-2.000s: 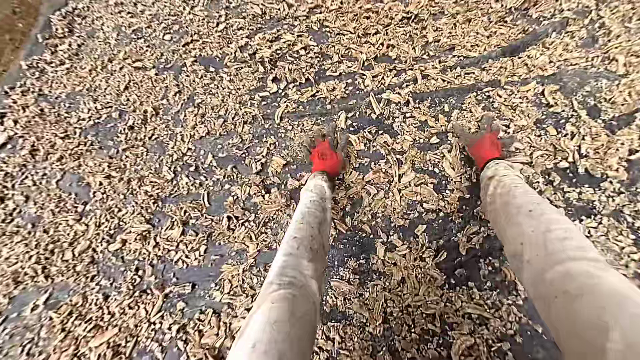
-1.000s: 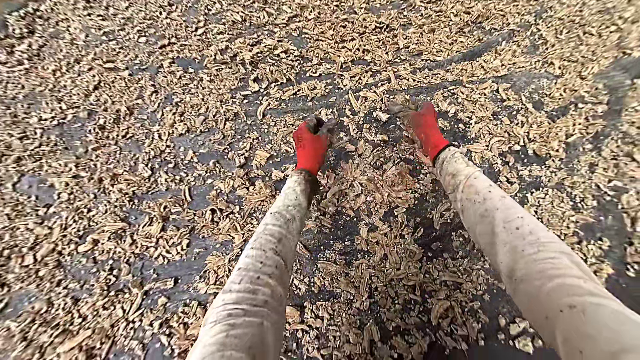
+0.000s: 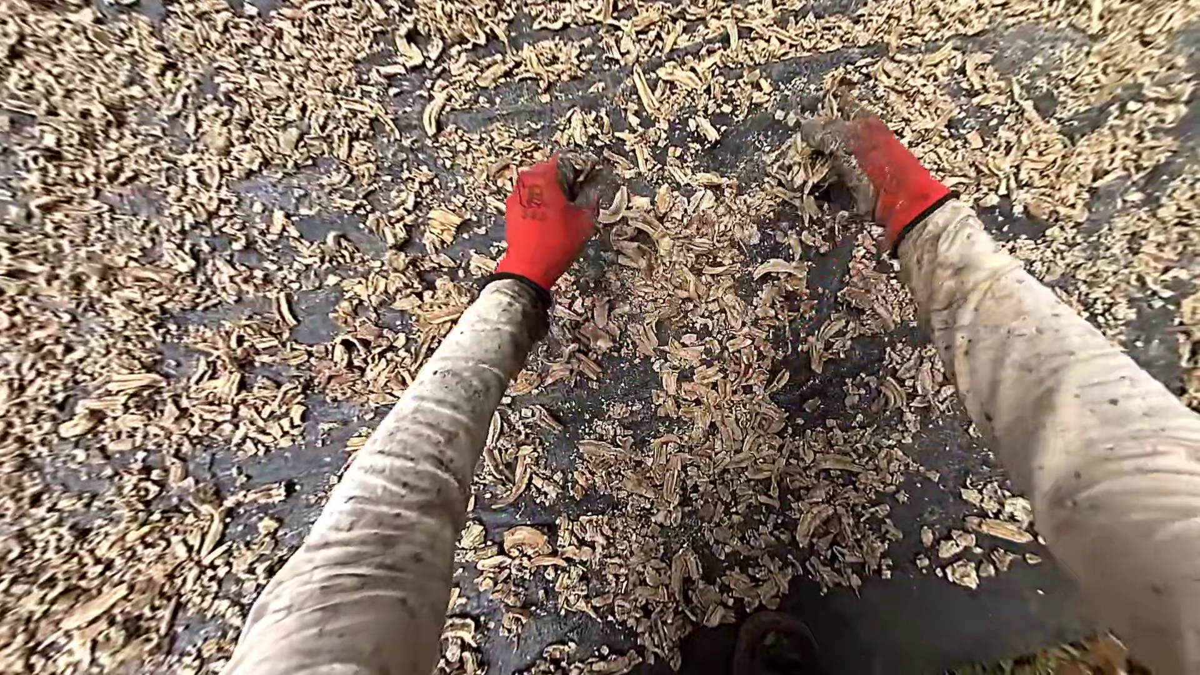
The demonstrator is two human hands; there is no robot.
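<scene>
Dried, curled tan plant slices [image 3: 712, 375] lie strewn over a dark plastic sheet [image 3: 319, 450]. My left hand [image 3: 555, 214], in a red glove with dark, dirty fingers, is at upper centre with its fingers curled down at the slices; whether any are in its grasp is hidden. To its right, my right hand [image 3: 877, 173], gloved alike and slightly blurred, bends its fingers inward among more slices; its hold cannot be made out. A loose band of slices and fine crumbs lies between the hands and below them.
The slices lie thicker at the left and upper right, and the sheet shows through in dark patches and folds. A dark object, perhaps footwear [image 3: 773, 642], is at the bottom edge. Beyond the sheet's edge at bottom right is some brownish ground [image 3: 1078, 656].
Two seconds ago both hands were spread flat on the slices, farther apart. Their fingers have since curled, and the hands are closer together. The view has shifted somewhat.
</scene>
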